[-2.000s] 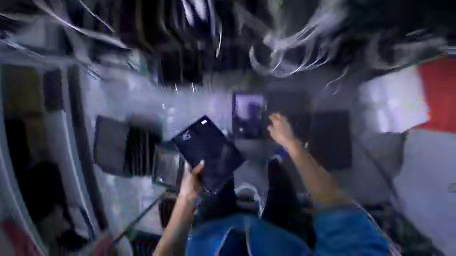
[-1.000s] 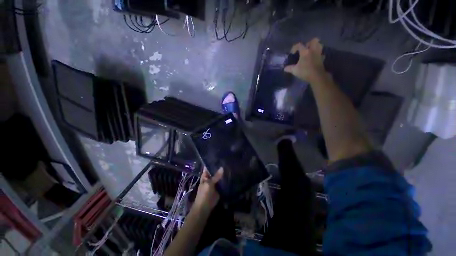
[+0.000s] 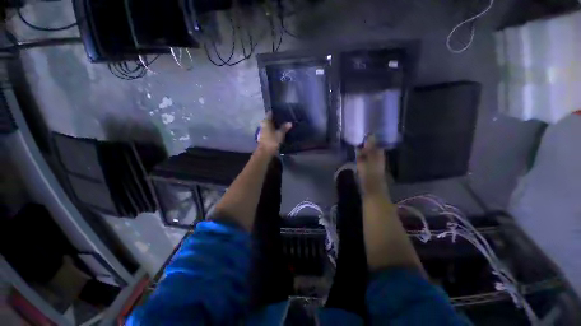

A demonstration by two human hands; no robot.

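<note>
A two-compartment black tray (image 3: 335,102) lies on the floor ahead of me. A glossy black slab with white marks (image 3: 298,99) lies in its left compartment. Another glossy slab (image 3: 372,118), blurred and reflecting light, is in the right compartment. My left hand (image 3: 274,135) grips the tray's left edge near the lower corner, with the thumb over the left slab's corner. My right hand (image 3: 369,156) is at the lower edge of the right slab, fingers blurred; its grip cannot be told.
A dark tray (image 3: 441,130) lies right of the worked tray. Stacked trays (image 3: 207,159) and leaning trays (image 3: 105,175) are at left. White cables (image 3: 446,226) hang over the rack near my legs. Black units with cables (image 3: 137,28) stand at top left; a pale block (image 3: 538,70) at right.
The slab held in my left hand has gone down into the tray's left compartment. A glossy slab now shows in the right compartment. My right hand has moved down to its lower edge.
</note>
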